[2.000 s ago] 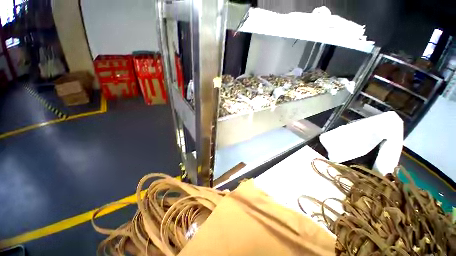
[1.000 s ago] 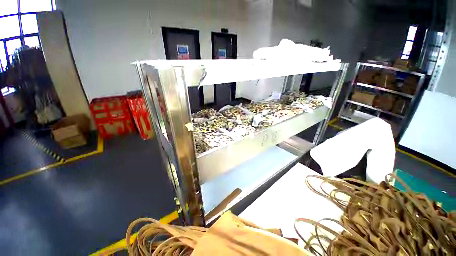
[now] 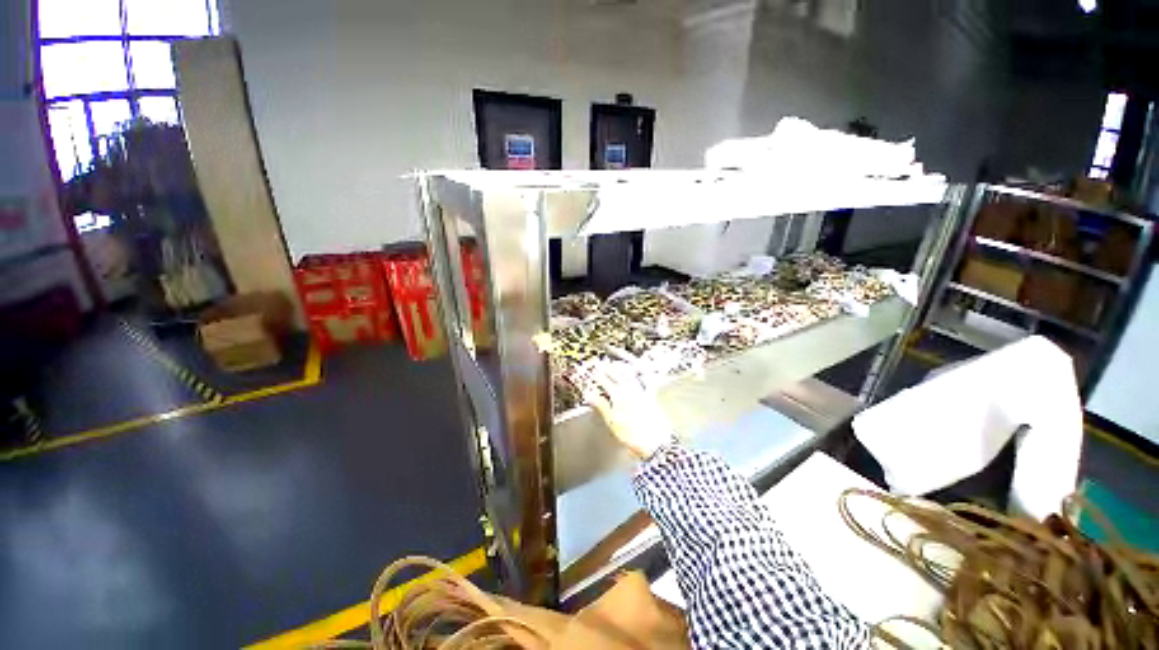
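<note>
My right hand (image 3: 625, 409), below a checked sleeve, reaches over the front edge of the shelf tray (image 3: 750, 368). Its fingers are at the small mixed gold and dark pieces (image 3: 712, 311) heaped in the tray. Glare washes out the fingers, so their grip cannot be told. A tan bag panel (image 3: 629, 618) with looped brown straps (image 3: 445, 616) shows at the bottom edge, close to me. My left hand is not in view. A tangled pile of brown straps and bag parts (image 3: 1017, 578) lies at the lower right.
The metal rack (image 3: 521, 381) stands in front, its upright near my hand. A white cover (image 3: 979, 413) and white table surface (image 3: 813, 508) are at the right. Red crates (image 3: 343, 302) and cardboard boxes (image 3: 239, 340) stand at the left. Another loaded rack (image 3: 1042, 273) stands at the back right.
My right hand and sleeve have come into view and reached to the tray. The view has lifted and shifted; the tan panel and straps sit lower in the picture.
</note>
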